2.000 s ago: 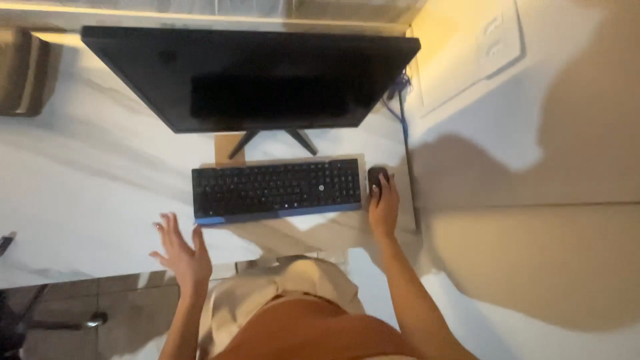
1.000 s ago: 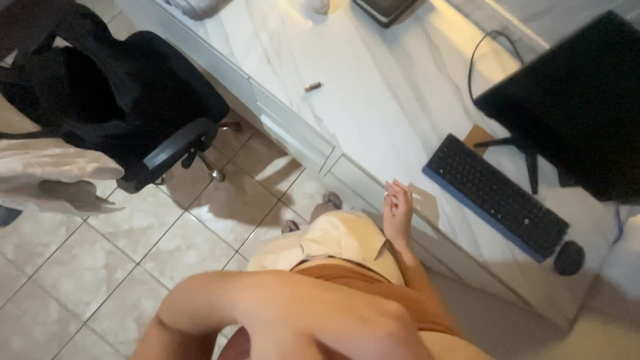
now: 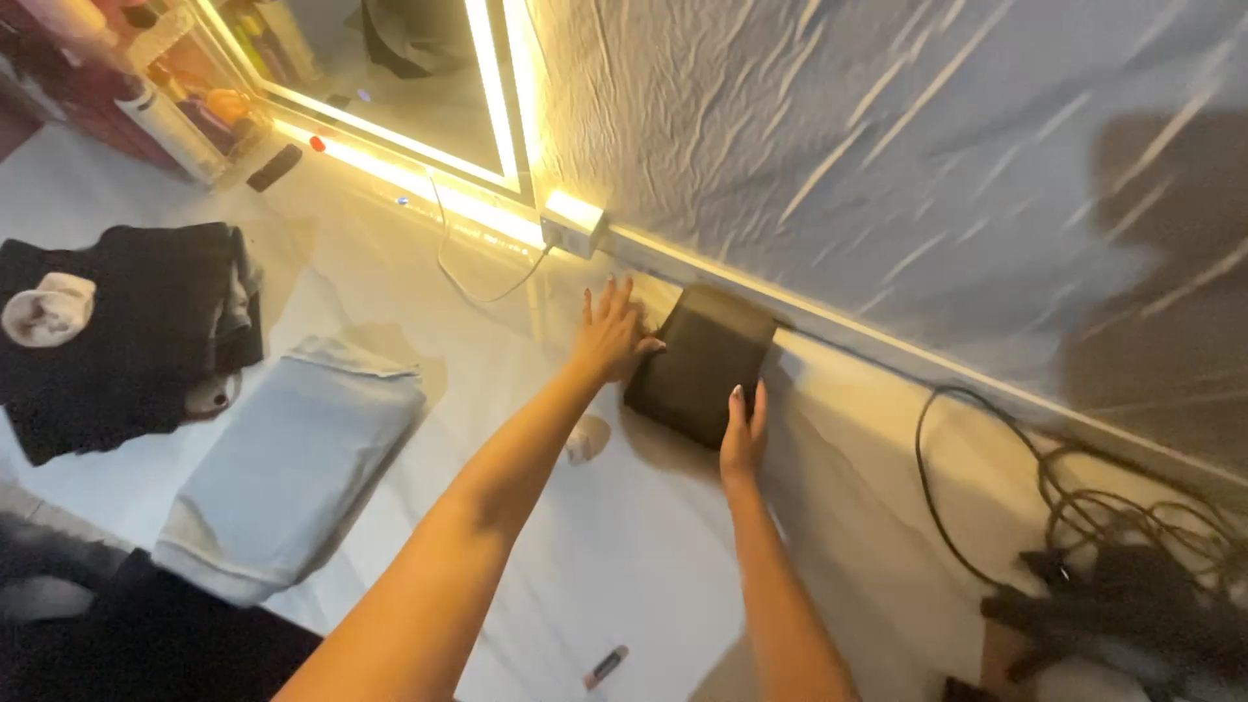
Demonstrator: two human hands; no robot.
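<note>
A dark, flat case with rounded corners (image 3: 704, 366) lies on the white marbled desktop beside the wall. My left hand (image 3: 614, 336) is at its left edge, fingers spread and thumb toward the case; whether it touches is not clear. At the lower right edge of the case is my right hand (image 3: 746, 429), its fingers along the side, seemingly touching it. Below my left hand sits a small pale object (image 3: 585, 441), too blurred to name.
Folded light-blue cloth (image 3: 292, 468) and dark folded clothes (image 3: 127, 341) lie to the left. A lit mirror (image 3: 390, 88) stands behind, beside a white power adapter (image 3: 572, 224) with a cable. Tangled black cables (image 3: 1092, 507) are at right. A small tube (image 3: 606, 668) lies near the front.
The view has swung from the keyboard and monitor to the part of the desk by the mirror. My right hand, on the mouse two seconds ago, is now at the dark case, with my left hand beside it.
</note>
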